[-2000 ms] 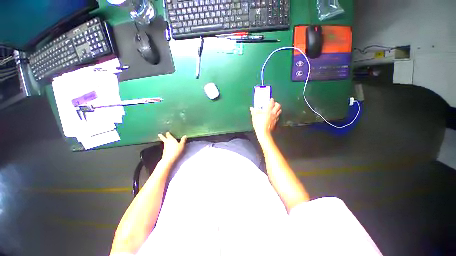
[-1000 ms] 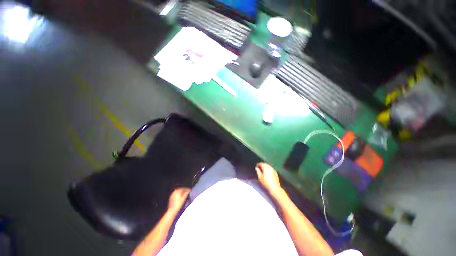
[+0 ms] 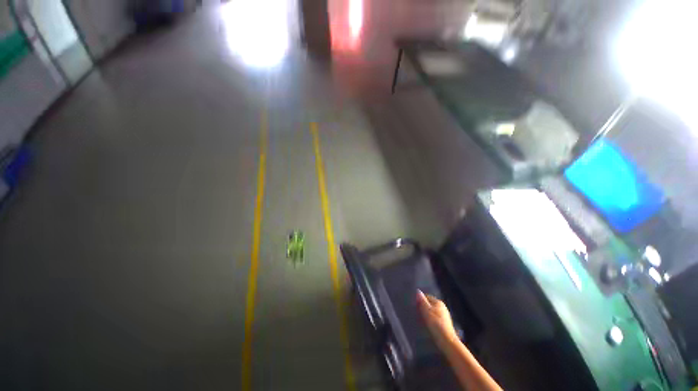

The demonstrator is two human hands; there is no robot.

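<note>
A black chair (image 3: 409, 294) stands in front of the desk at lower right centre. My right hand (image 3: 436, 315) shows over the chair seat, blurred, with its forearm coming from the lower edge. No held thing shows in it; its finger shape and any contact with the chair are unclear. My left hand is out of the picture. The green desk (image 3: 547, 271) is at right, with white papers (image 3: 532, 218) and a small white block (image 3: 614, 334). The phone is not visible.
Yellow lines (image 3: 259, 214) run along the grey floor, with a small green mark (image 3: 295, 247) between them. A long table (image 3: 459, 88) with a pale box-like object (image 3: 545, 136) stands beyond the desk. A bright blue screen (image 3: 614, 185) is at right.
The view has swung left and up, from the desk and lap to the floor and room. My left hand has left the picture. My right hand now shows over the chair.
</note>
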